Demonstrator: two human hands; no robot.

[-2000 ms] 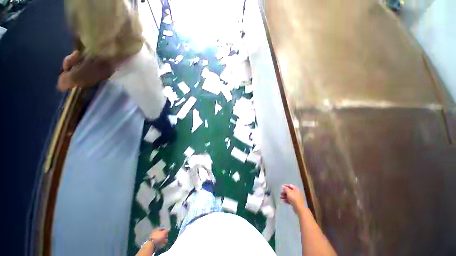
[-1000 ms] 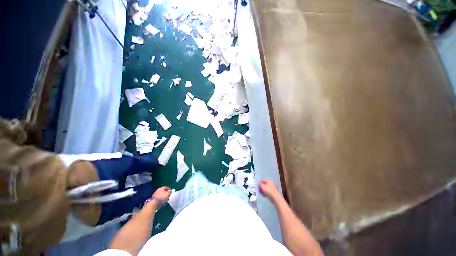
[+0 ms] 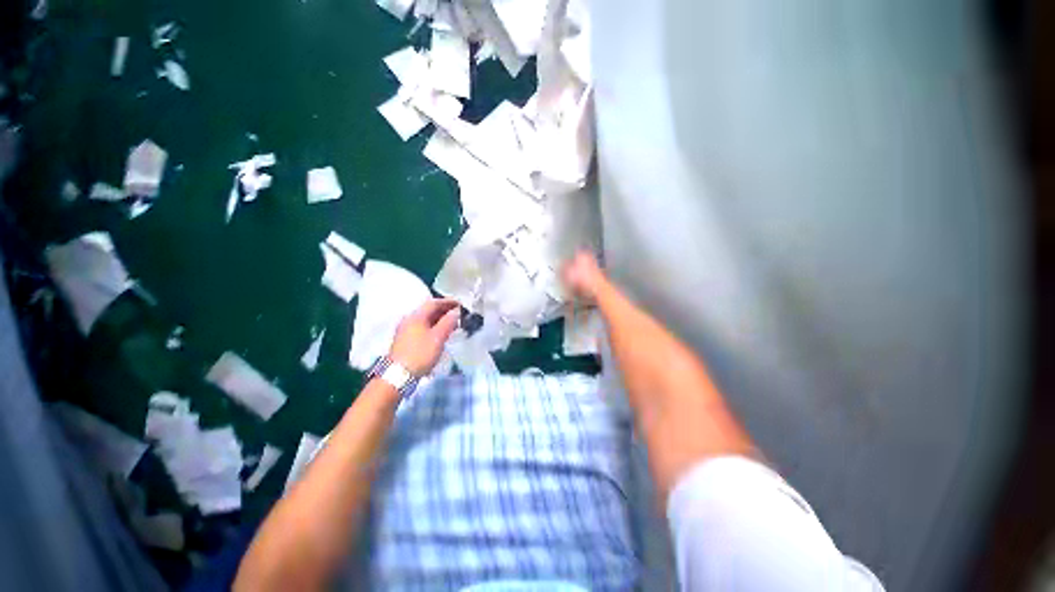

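White paper scraps (image 3: 498,185) lie in a thick heap on the green floor, along the pale cloth skirt. My left hand (image 3: 428,330) is low over the near edge of the heap, beside a small dark object (image 3: 470,322); its fingers are bent, and I cannot tell if they touch or hold anything. My right hand (image 3: 581,275) is blurred at the right side of the heap, close to the skirt; its fingers are not clear and I cannot tell if it holds paper.
The pale cloth skirt (image 3: 810,231) fills the right side. More loose scraps (image 3: 203,457) are scattered on the green floor (image 3: 278,81) to the left. A bluish cloth edge (image 3: 35,463) shows at the lower left. My checked blue-white clothing (image 3: 503,474) is at the bottom centre.
The view has dropped close to the floor and the skirt. Both hands have moved down and forward to the paper heap. The other person and the brown table top have left the view.
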